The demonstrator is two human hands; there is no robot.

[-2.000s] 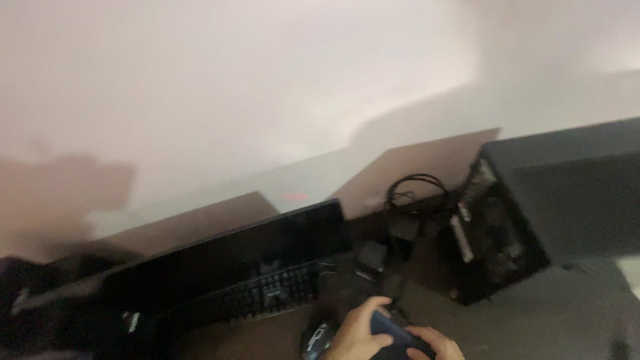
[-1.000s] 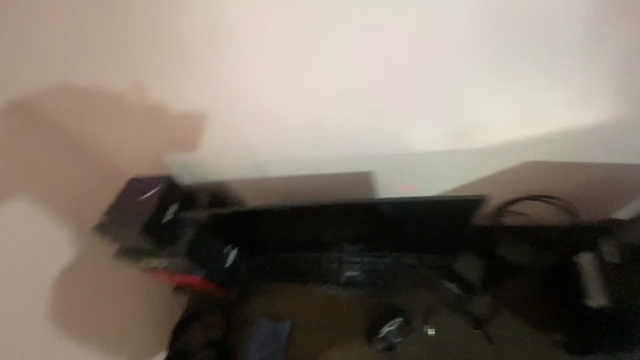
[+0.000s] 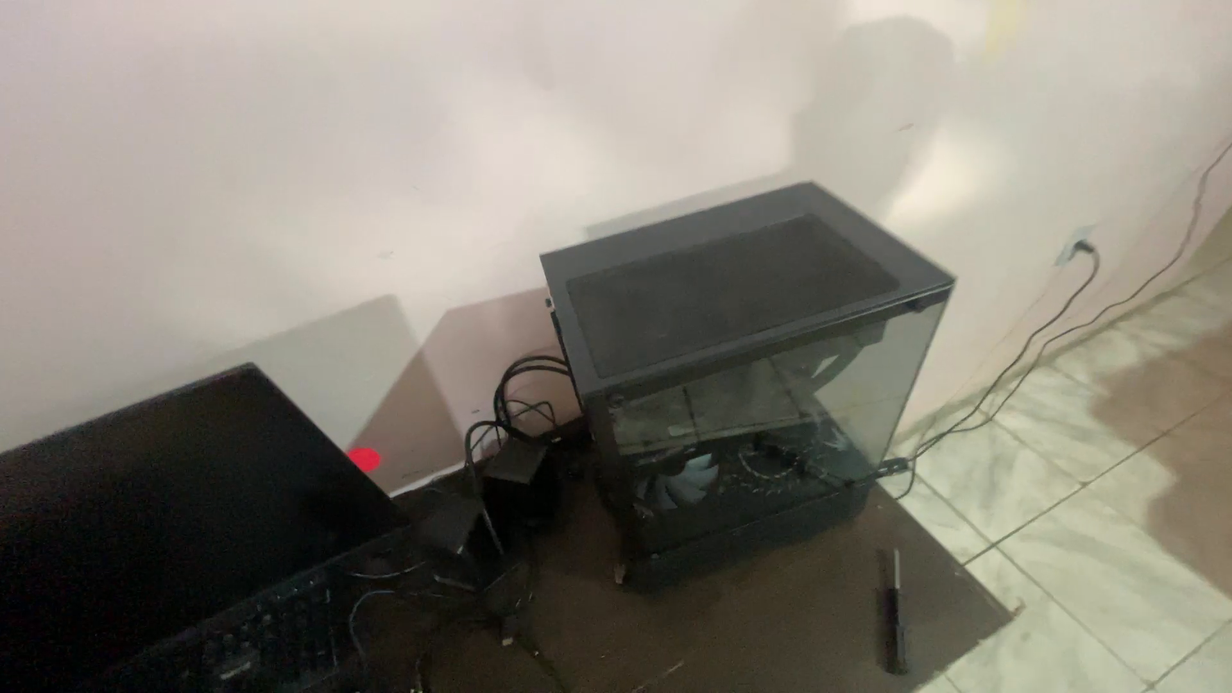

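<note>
Neither of my hands shows in the head view now. A black computer case (image 3: 731,298) with a clear side panel stands on a dark brown table (image 3: 770,616); a light-bladed fan (image 3: 681,481) shows inside it. To the left are a black monitor (image 3: 183,500) with a dark screen and a black keyboard (image 3: 260,635) below it. Two small black boxes, perhaps speakers, (image 3: 520,462) sit between monitor and case among cables. A screwdriver (image 3: 895,616) with a dark handle lies near the table's right edge.
Black cables (image 3: 520,371) loop behind the case. A cord runs from a plug in a wall socket (image 3: 1073,245) to a dark connector (image 3: 892,468) by the case. The wall rises behind the table, and a tiled floor (image 3: 1088,462) lies beyond its right edge.
Two seconds ago both hands were on a dark object at the bottom of the view; now they are out of view. The view has swung left, then right toward the case.
</note>
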